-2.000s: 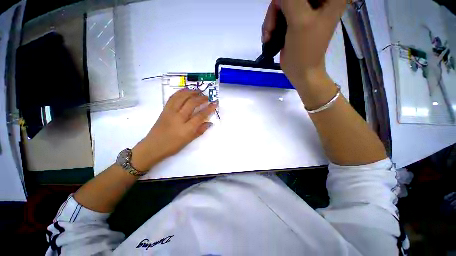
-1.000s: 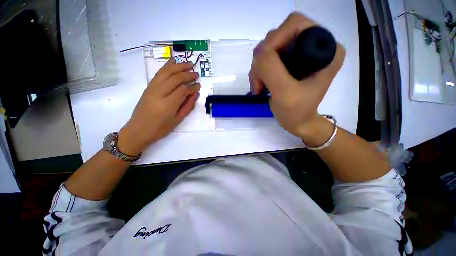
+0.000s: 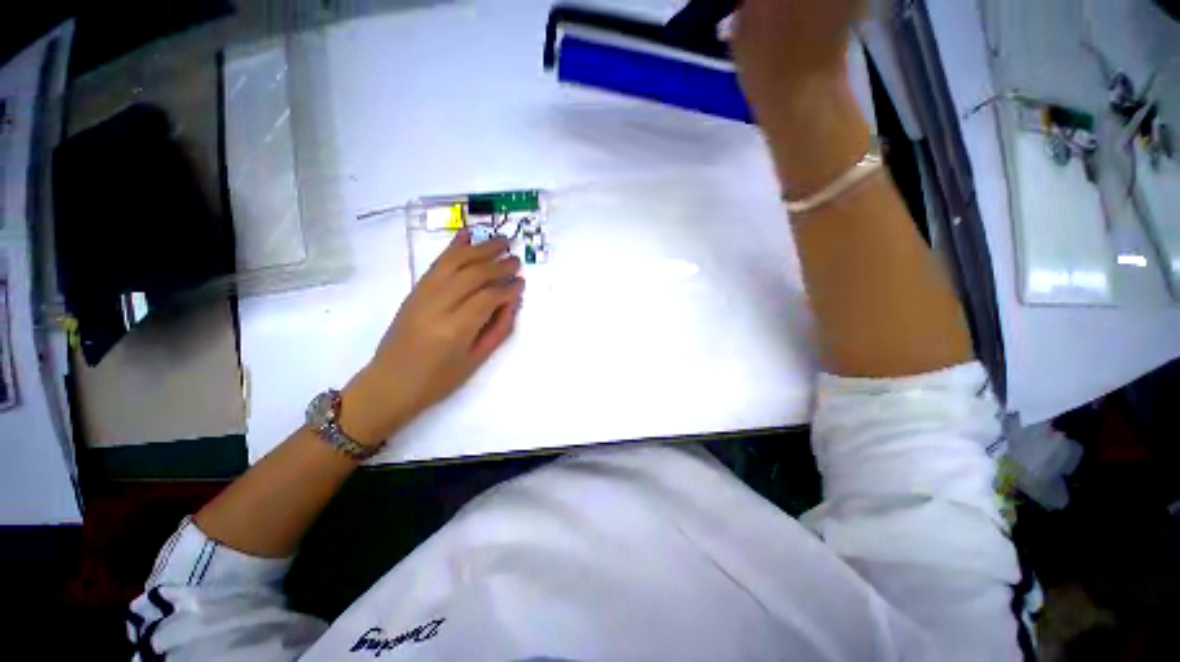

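Note:
My right hand (image 3: 796, 52), cut off by the top edge, is shut on the cleaning roller; its blue cylinder (image 3: 647, 80) is beyond the base, near the top of the view. The pale base (image 3: 621, 278) lies on the white sheet and is faint against it. The green circuit board (image 3: 515, 202) and the white battery with a yellow end (image 3: 444, 217) are at its upper left. My left hand (image 3: 453, 310) lies over the base's left part, its fingertips at the wires below the circuit board. Whether they pinch anything is unclear.
A black panel stack (image 3: 136, 220) lies at left beside a clear tray (image 3: 265, 155). A waiting base (image 3: 1061, 233) with a circuit board and wires lies at right. The white sheet (image 3: 324, 388) has a dark front edge near my body.
The roller has gone from the base's near part to beyond its far side, in my right hand. My left hand has stayed at the circuit board. The whole view has shifted.

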